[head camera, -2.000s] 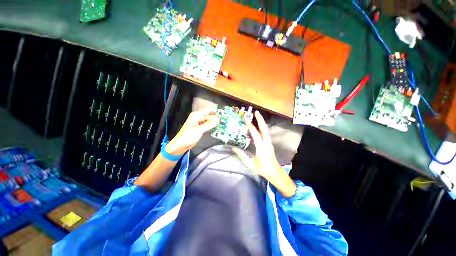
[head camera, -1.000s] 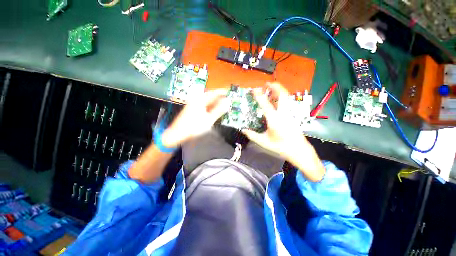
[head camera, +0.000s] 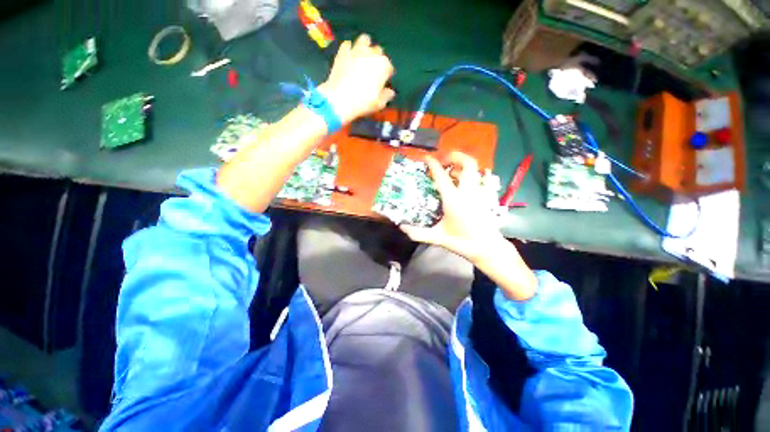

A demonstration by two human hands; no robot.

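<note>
A green-white circuit board (head camera: 403, 192) lies over the front of the orange test fixture (head camera: 473, 135), just in front of its black connector bar (head camera: 365, 129). My right hand (head camera: 463, 211) grips the board's right side, with the thumb at its front edge. My left hand (head camera: 359, 78), with a blue wrist strap (head camera: 321, 105), reaches over the back left of the fixture. Its fingers are curled and blurred; whether they hold a thin cable cannot be told. Red-yellow AV plugs (head camera: 316, 24) lie just beyond it. A blue cable (head camera: 477, 69) runs to the bar.
Boards lie left of the fixture (head camera: 239, 135), under my left forearm (head camera: 311, 179), at far left (head camera: 125, 121) and at right (head camera: 576, 186). A red marker (head camera: 517, 179), a remote control (head camera: 567, 135) and an orange box (head camera: 663, 143) stand right. A tape roll (head camera: 170, 45) lies back left.
The board has moved from above my lap onto the fixture. My left hand has let go of it and moved up and back. My right hand stays on it. The view has shifted.
</note>
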